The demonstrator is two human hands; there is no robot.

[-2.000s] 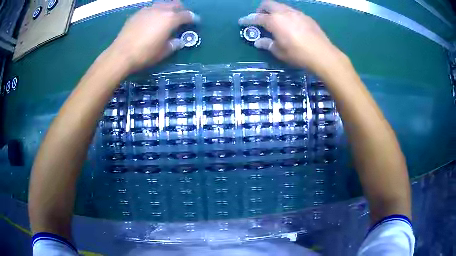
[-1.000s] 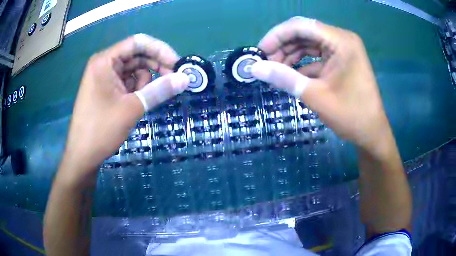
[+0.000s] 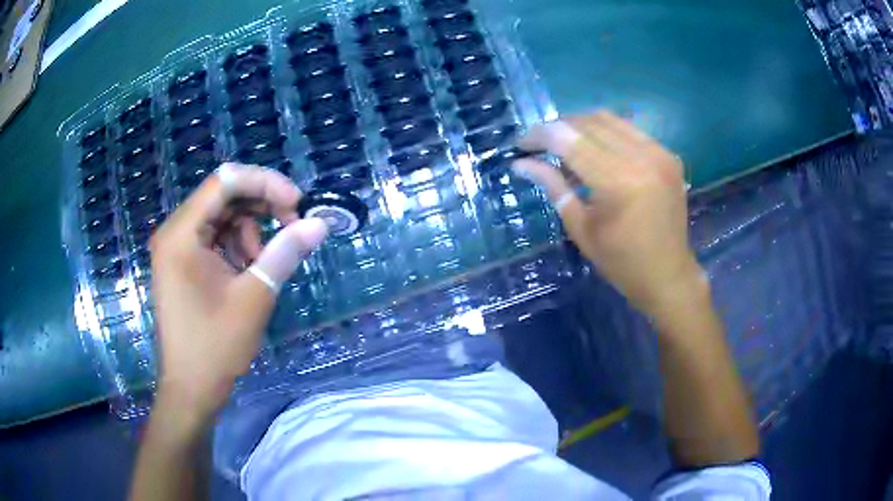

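My left hand (image 3: 230, 264), with whitish finger cots, holds a round speaker unit (image 3: 335, 213) between thumb and fingers above the tray, its silver face and black rim showing. My right hand (image 3: 612, 191) pinches a second unit (image 3: 507, 156), seen edge-on as a dark bar, at the tray's right column. The clear blister tray (image 3: 431, 240) lies tilted in view under both hands. Dark units stand in rows in its far and left part; the slots nearest me hold none that I can see.
A brown cardboard sheet (image 3: 22, 67) is at the top left, beside a white strip (image 3: 86, 32). Another filled tray (image 3: 850, 49) is at the top right. The green bench's front edge (image 3: 774, 157) runs under the tray, close to my body.
The view has turned and shows more of the tray. Both hands have come back from beyond its far edge with their units; the right unit is now down at a slot, the left one still raised.
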